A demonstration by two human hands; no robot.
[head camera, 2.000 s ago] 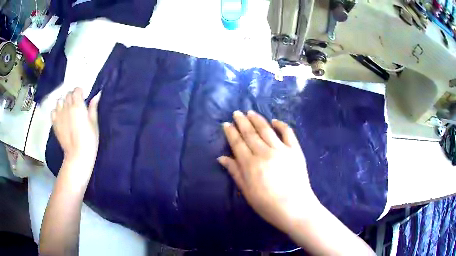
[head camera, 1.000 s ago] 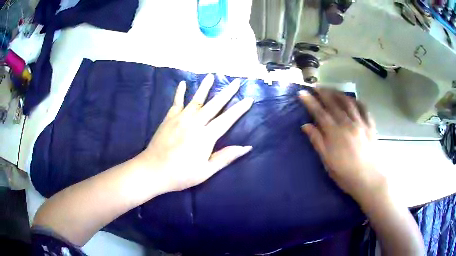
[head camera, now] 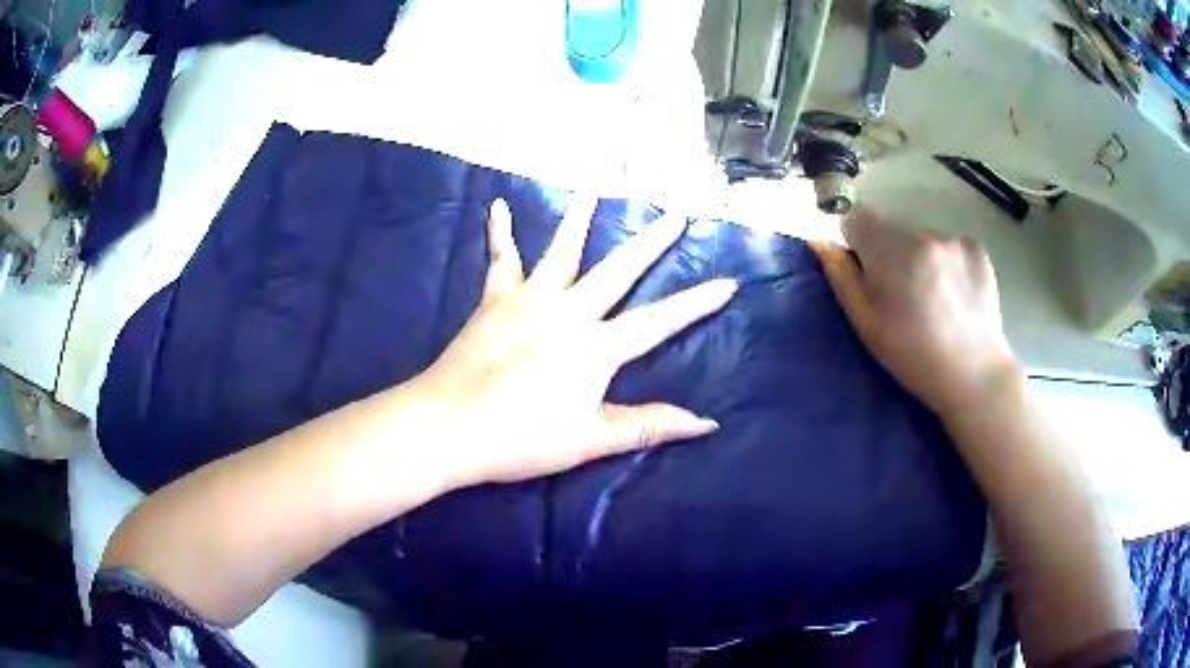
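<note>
The navy quilted panel point(head camera: 379, 274) lies on the white table, its top edge by the presser foot area, which is washed out by glare. My left hand point(head camera: 561, 352) lies flat on the panel left of the needle area, fingers spread, holding nothing. My right hand point(head camera: 920, 307) is at the panel's upper right edge, fingers curled, thumb towards the cloth. The fingertips are blurred, and the fingers appear closed on the panel's edge. The sewing machine head point(head camera: 1031, 118) stands above and right of the panel.
A blue oblong piece point(head camera: 602, 37) is at the top centre. Black tweezers point(head camera: 984, 187) lie right of the needle. Navy strips point(head camera: 131, 170) and a pink spool point(head camera: 67, 121) are at upper left. Blue ribbed cloth point(head camera: 1161, 594) hangs at lower right. Small tools lie at the upper right corner.
My left hand has moved from the panel's left edge to its middle. My right hand has moved from the middle to the upper right edge, its fingers now curled. The panel's right part is drawn in.
</note>
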